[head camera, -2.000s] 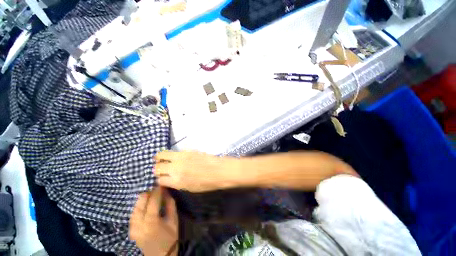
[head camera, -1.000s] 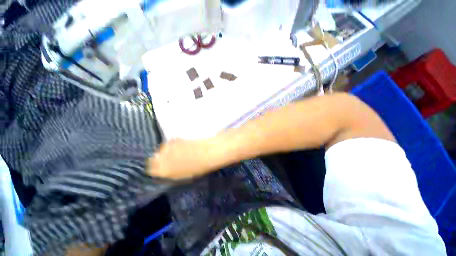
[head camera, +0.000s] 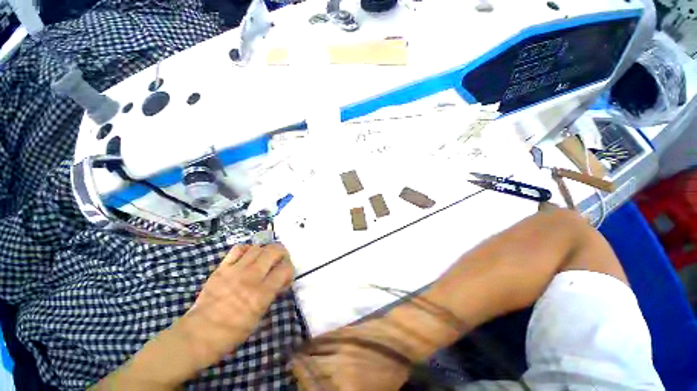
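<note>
The black-and-white gingham fabric (head camera: 99, 298) lies in crumpled folds on the left and runs under the sewing machine's head (head camera: 290, 84). My left hand (head camera: 241, 282) is on the fabric, fingers bent and fingertips close to the presser foot area (head camera: 248, 225). My right hand (head camera: 340, 366) is low at the fabric's right edge, beside the table's front edge. It holds the fabric there; its fingertips are partly hidden and dark hair strands blur across it. The needle itself cannot be made out.
Several small brown pieces (head camera: 351, 182) lie on the machine bed (head camera: 321, 244). Dark thread snips (head camera: 512, 187) lie open-bladed to their right, near a tan stick (head camera: 585, 179). A parts tray (head camera: 615, 145) is far right. A blue bin (head camera: 642, 260) and red stool (head camera: 672, 210) stand beyond my right arm.
My left hand has come up from the lower left to the presser foot. My right hand has moved down and slightly right. The view has shifted, showing more of the machine head; the red-handled scissors are no longer visible.
</note>
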